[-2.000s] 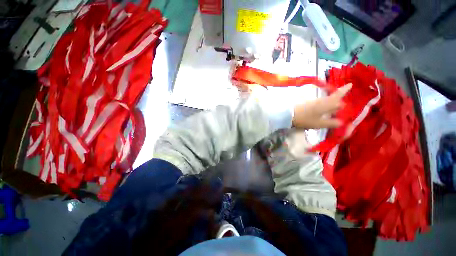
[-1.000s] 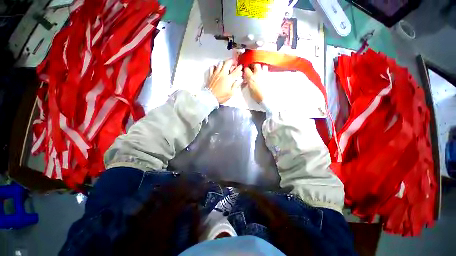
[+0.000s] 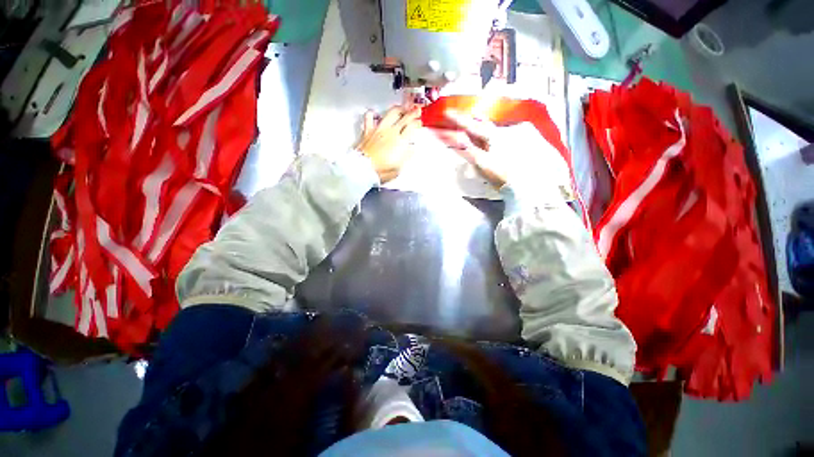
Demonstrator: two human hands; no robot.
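Note:
A red strap (image 3: 513, 111) lies on the white sewing plate (image 3: 332, 125), its left end under the sewing machine head (image 3: 435, 45) and its right part curving down past the plate's right edge. My left hand (image 3: 390, 143) is at the strap's left end, fingertips near the needle area; glare hides whether they grip it. My right hand (image 3: 477, 147) is blurred, just below the strap, fingers pointing left towards its end; its contact with the strap is unclear.
A heap of red straps with pale stripes (image 3: 170, 161) lies at left. A denser heap (image 3: 692, 241) lies at right. A shiny metal table plate (image 3: 402, 259) is nearest my body. A white oval piece (image 3: 576, 27), a white ring (image 3: 707, 39) and a blue stool (image 3: 31, 390) show too.
My right hand has come from the right heap to the machine, and in the last second shifted slightly right. My left hand is beside the needle area. A strap now curves from the machine towards the right.

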